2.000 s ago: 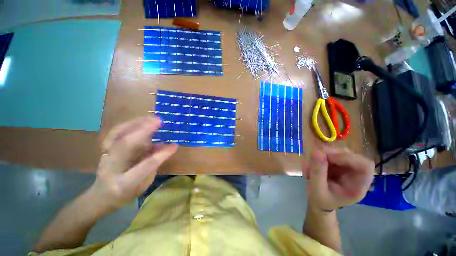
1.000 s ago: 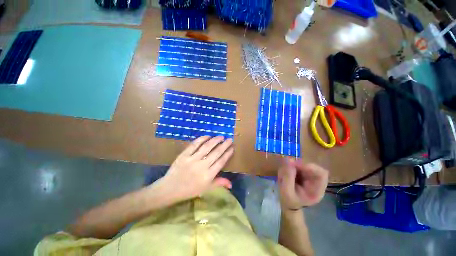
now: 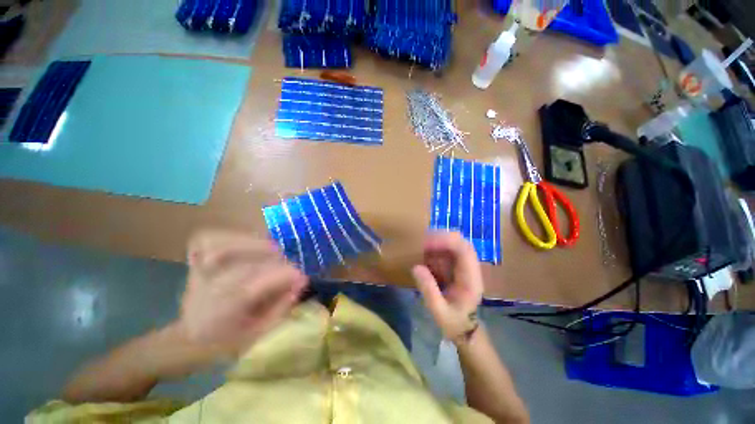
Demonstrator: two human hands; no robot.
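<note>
A joined blue cell sheet (image 3: 321, 225) is turned at an angle and looks bent near the table's front edge. My left hand (image 3: 242, 286) is blurred, its fingertips closed at the sheet's lower edge. My right hand (image 3: 451, 273) is curled with thumb and fingers bent, just left of the lower end of a second cell sheet (image 3: 466, 199); whether it holds anything small cannot be made out. A third cell sheet (image 3: 329, 111) lies flat farther back. A loose pile of tabbing ribbon (image 3: 432, 120) lies right of it.
Scissors (image 3: 546, 215) and a black iron stand (image 3: 565, 145) are at right, beside the black soldering station (image 3: 675, 207). A squeeze bottle (image 3: 494, 60) and stacked cell sheets (image 3: 410, 31) stand at the back. A pale green sheet (image 3: 157, 124) lies at left. An orange-brown piece (image 3: 338, 78) is near the stacks.
The front cell sheet has turned from lying flat and roughly square-on to an angled, bent position. My left hand has moved left from its front edge. My right hand has moved left and farther over the table.
</note>
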